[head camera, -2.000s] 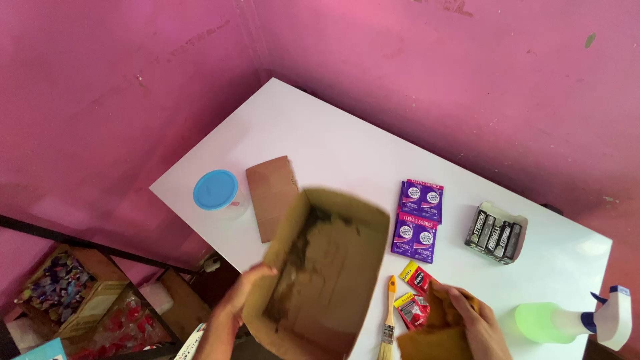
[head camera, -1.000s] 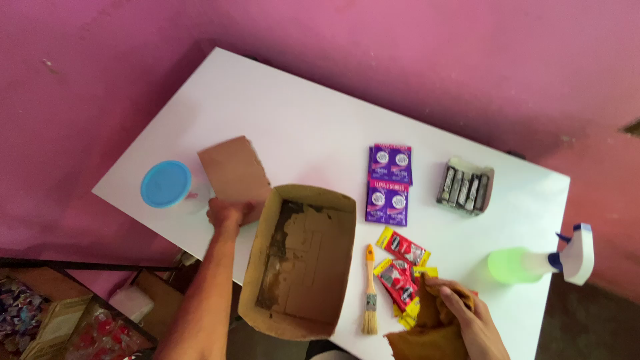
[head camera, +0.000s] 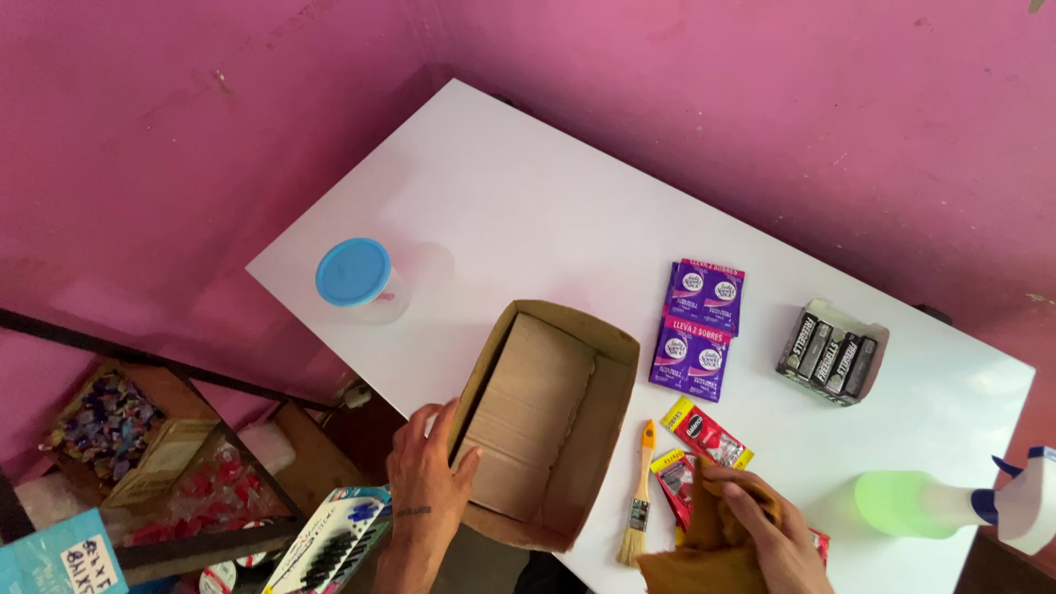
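Observation:
My left hand grips the left wall of an open cardboard box, thumb over the rim. A flat cardboard piece lies inside on the box's bottom. My right hand holds a crumpled mustard-brown cloth above red and yellow sachets, partly hiding them. A paintbrush with a yellow-orange handle lies between box and sachets. Purple Lady Speed Stick sachets lie farther back, left of a small box of black Freegells packs.
A clear container with a blue lid stands at the table's left. A spray bottle with green liquid is at the right edge. Below left, a shelf holds a box of wrapped sweets and red-wrapped items. Pink walls stand behind the white table.
The flat cardboard piece, earlier on the table beside the blue-lidded container, is now inside the box. My left hand has moved from that piece to the box's wall. My right hand still holds the cloth.

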